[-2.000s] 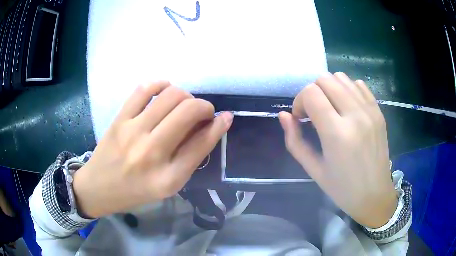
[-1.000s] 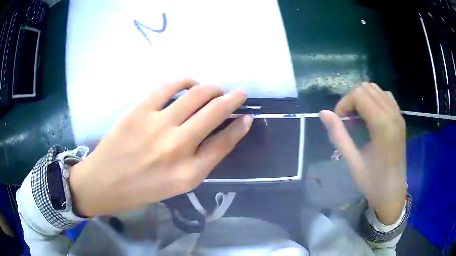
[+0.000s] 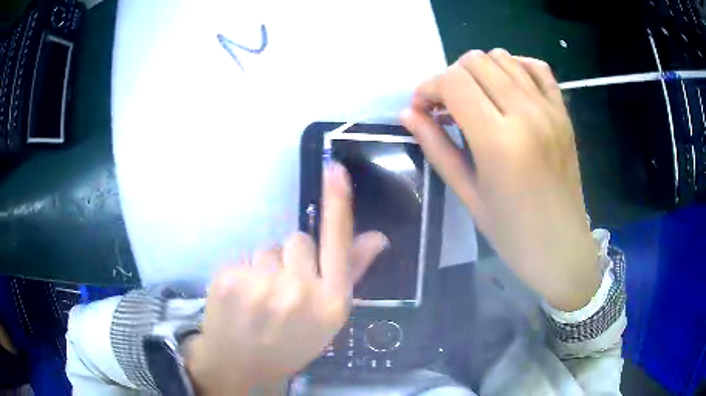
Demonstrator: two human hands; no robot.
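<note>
The black device housing lies upright in view, its top on the white foam sheet, its button end near my body. Its dark screen window has a white border. My left hand lays its index fingertip on the window's upper left edge, thumb over the window, holding nothing. My right hand is raised by the upper right corner, thumb and fingertips pinched on the narrow tape. The tape runs off to the right; a thin piece also slants from the window's top left corner toward my right fingertips.
The foam sheet bears a blue handwritten mark. Stacked housings stand at the left edge, and more black housings at the right. The dark green bench lies around the sheet. Blue surfaces show at lower right.
The housing has turned from lying crosswise to lengthwise, button end toward me. My right hand has moved up and left with the tape. My left index finger now rests on the window's left edge.
</note>
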